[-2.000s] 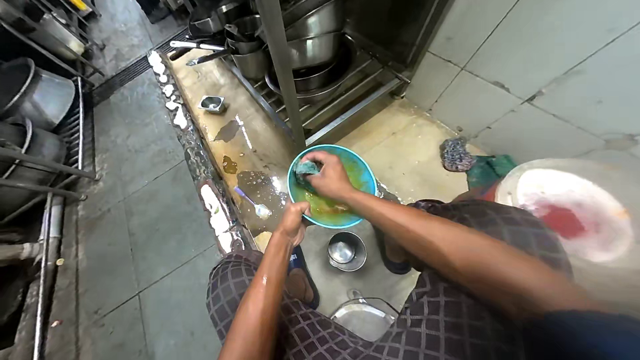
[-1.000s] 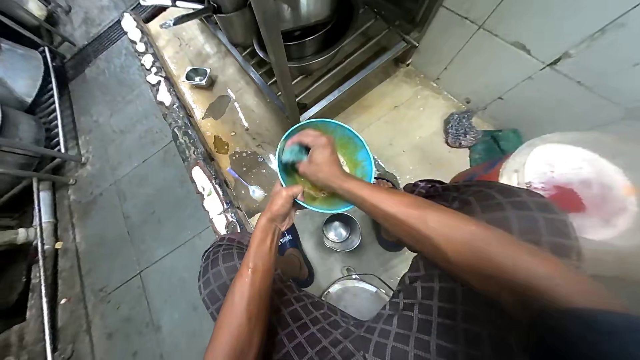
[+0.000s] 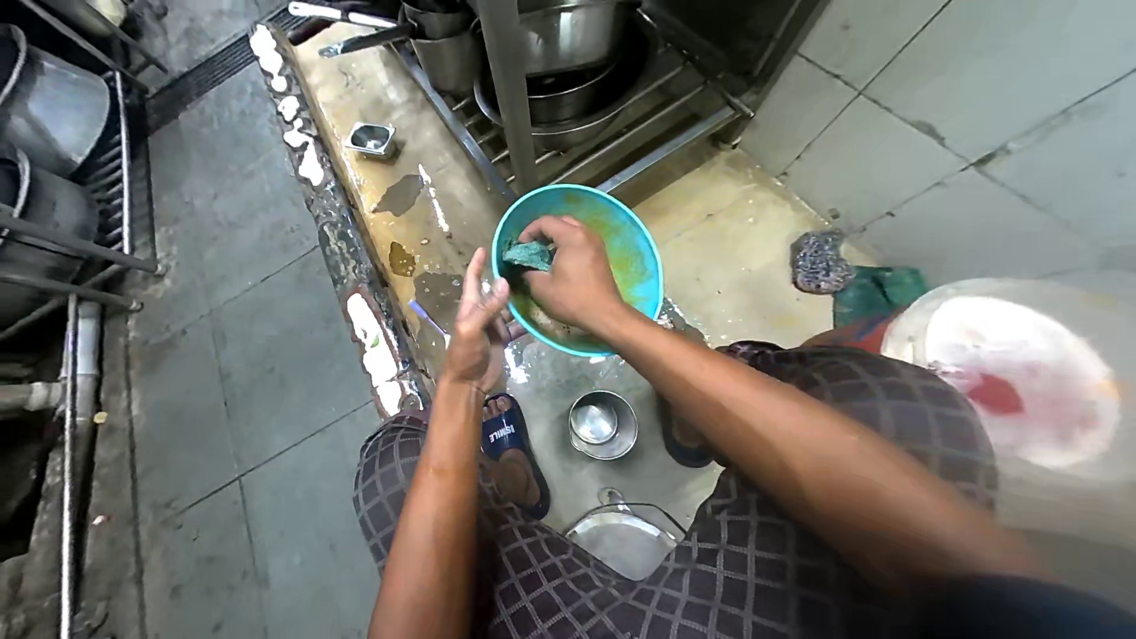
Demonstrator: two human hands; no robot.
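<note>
A turquoise bowl with yellowish residue inside is tilted between my hands, above the wet floor. My right hand is inside it, gripping a green scouring pad against the left inner wall. My left hand is at the bowl's lower left rim, thumb and index finger raised outside, the other fingers partly hidden beneath the bowl. Below the bowl, a small steel bowl stands on the floor between the feet, and a metal lid or pan lies nearer to me.
A metal rack with stacked steel pots stands ahead. A small steel cup and a purple-handled brush or spoon lie on the ledge at left. At right are a wire scrubber, green cloth and a white tub.
My right hand has shifted the green scouring pad about inside the bowl and now has it against the left wall. My left hand's thumb and index finger have opened away from the rim.
</note>
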